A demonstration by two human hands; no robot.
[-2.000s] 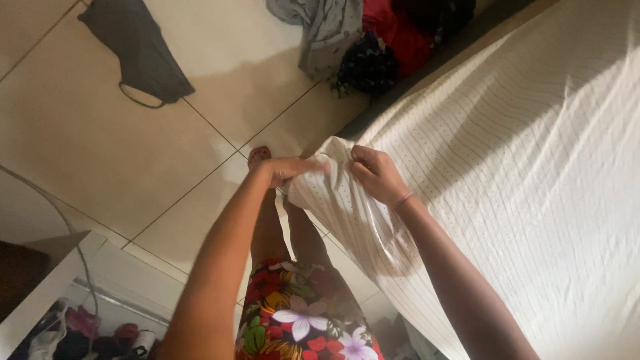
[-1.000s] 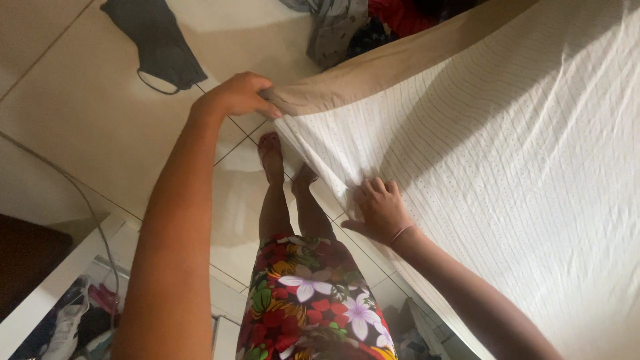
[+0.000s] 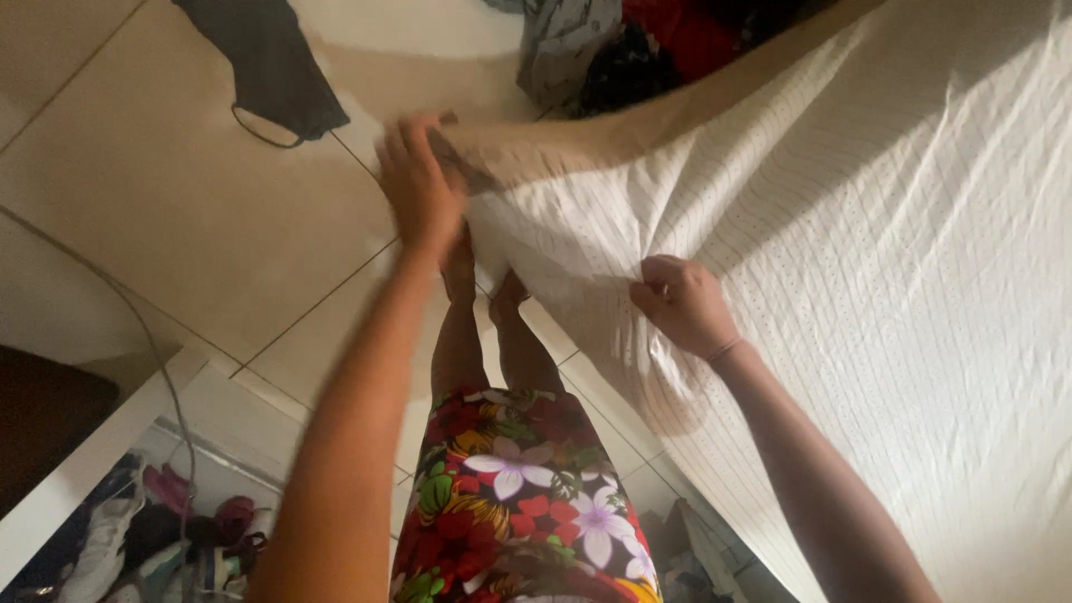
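A large white sheet [image 3: 837, 276] with fine lines and dots spreads over the right side of the view, with a beige strip along its far edge. My left hand [image 3: 421, 184], blurred, is at the sheet's left corner; the cloth meets its palm side, and how the fingers lie on it is unclear. Farther right and nearer to me, my right hand [image 3: 682, 301] pinches the sheet between thumb and fingers, and folds run out from that spot. The near edge of the cloth hangs down between the two hands, over the tiled floor.
A dark grey cloth with a loop [image 3: 276, 71] lies on the floor tiles [image 3: 151, 193]. Grey, red and black clothes [image 3: 578, 50] are heaped beyond the sheet. At lower left, an open white drawer [image 3: 92, 477] holds mixed items, and a cable [image 3: 142, 306] crosses it.
My right hand lay with spread fingers on the sheet's near edge a second ago; now it grips the cloth farther in. Two seconds ago both hands were close together at the bunched corner.
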